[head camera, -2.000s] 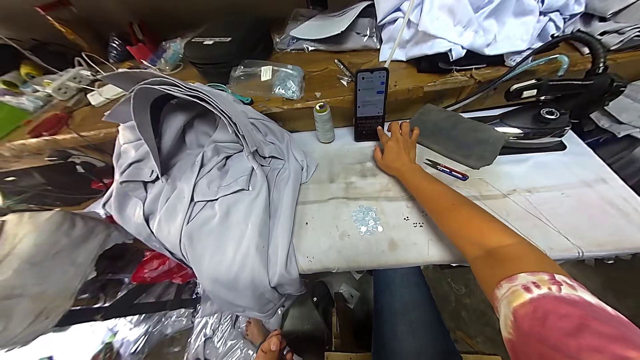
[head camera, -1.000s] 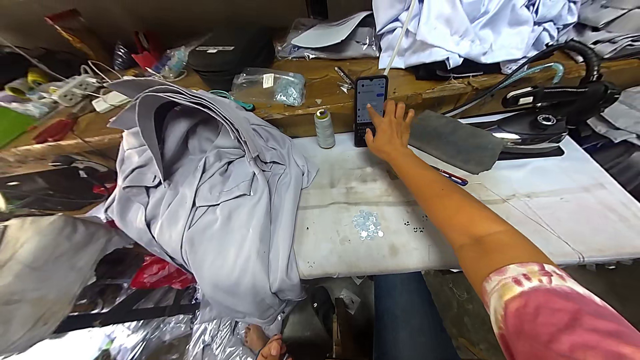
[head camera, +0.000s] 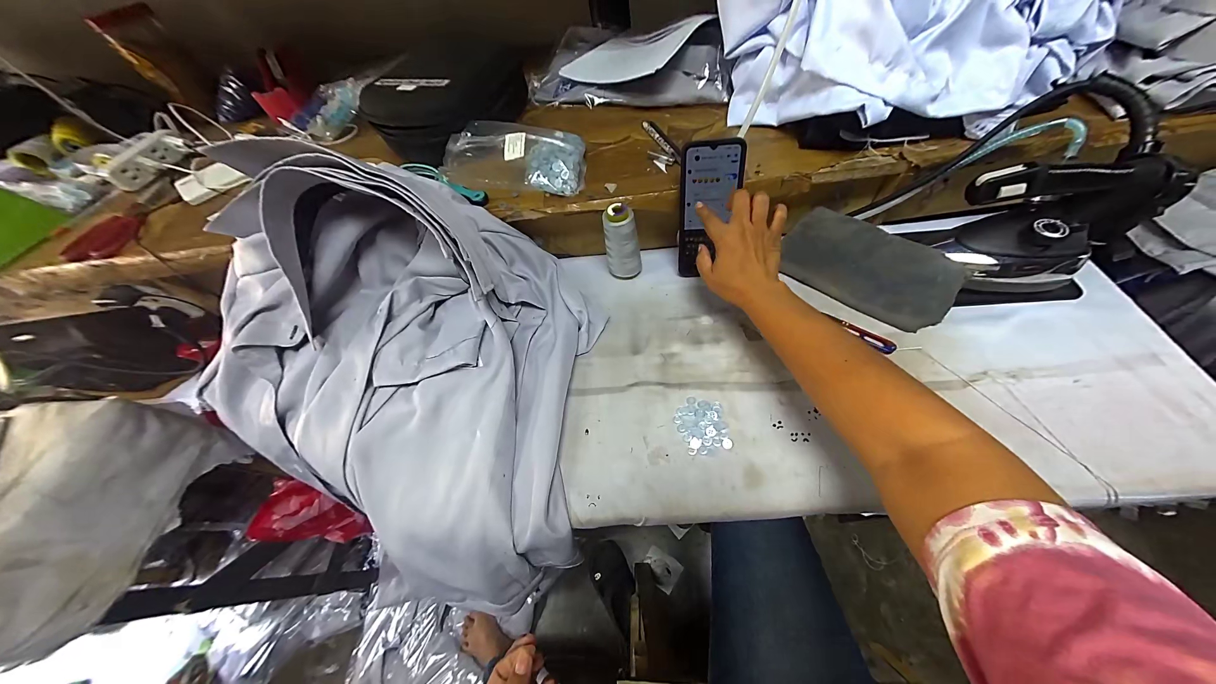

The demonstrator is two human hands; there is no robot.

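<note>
My right hand (head camera: 746,249) reaches over the white-covered table, fingers apart, a fingertip on the screen of an upright smartphone (head camera: 711,195). The phone leans against the wooden ledge, and the hand does not grip it. A thread cone (head camera: 622,242) stands left of the phone. Small pale buttons (head camera: 703,426) lie in a loose pile nearer me. Thread snips (head camera: 866,335) lie partly behind my forearm. At the left, light grey garments (head camera: 418,408) are heaped over the table's edge. What looks like my left hand (head camera: 516,662) is cut off by the bottom edge, beside a bare foot.
A clothes iron (head camera: 1021,242) rests at the right behind a dark grey cloth pad (head camera: 874,266). On the wooden ledge (head camera: 608,133) are a plastic bag of buttons (head camera: 518,157), teal-handled scissors (head camera: 446,180), a power strip (head camera: 147,160) and pale blue fabric (head camera: 902,57). Loose thread trails across the table's right side.
My right hand has moved from beside the phone's lower edge onto its screen. What the screen shows has changed.
</note>
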